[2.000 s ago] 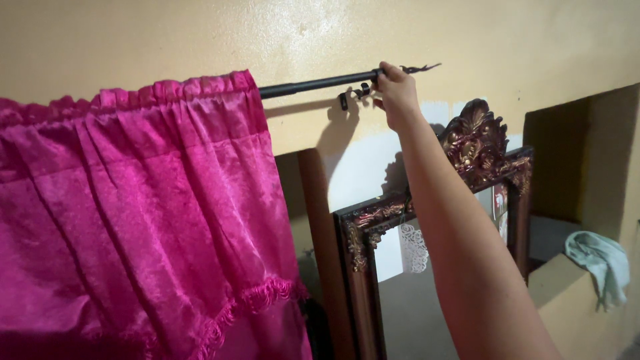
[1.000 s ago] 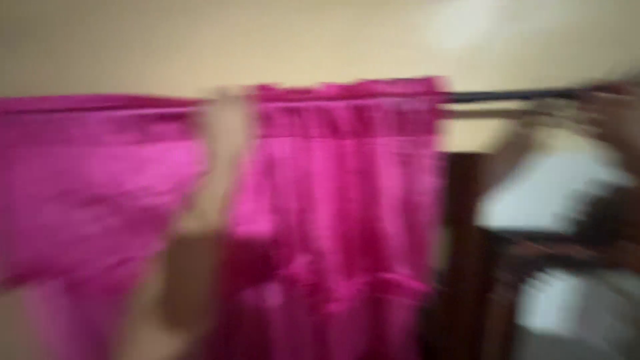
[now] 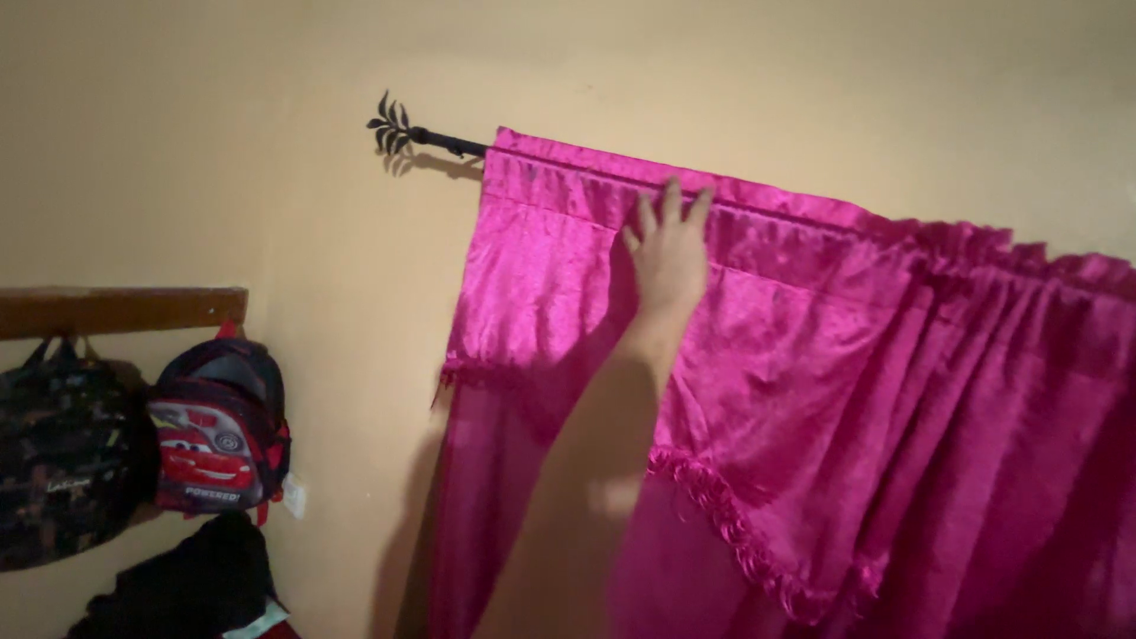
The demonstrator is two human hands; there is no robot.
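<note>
A bright pink satin curtain point(image 3: 790, 355) with a fringed valance hangs from a black curtain rod point(image 3: 457, 145). The rod ends at the left in a leaf-shaped metal finial point(image 3: 390, 124). My left hand point(image 3: 672, 253) lies against the curtain's top band, fingers spread and their tips near the rod line; it does not grip anything that I can see. Cloth is nearly flat at the left end and gathered in folds toward the right. My right hand is out of view, as is the rod's right end.
At the left a wooden rail point(image 3: 124, 311) on the wall bears a dark patterned backpack point(image 3: 71, 453) and a red and black backpack with a cartoon car point(image 3: 213, 435). Below them is a black cloth point(image 3: 191, 577). A beige wall point(image 3: 337, 222) surrounds the curtain.
The view has swung left, from the rod's right end and the ornate mirror to its left end. The hand seen on the rod at the right earlier is out of view.
</note>
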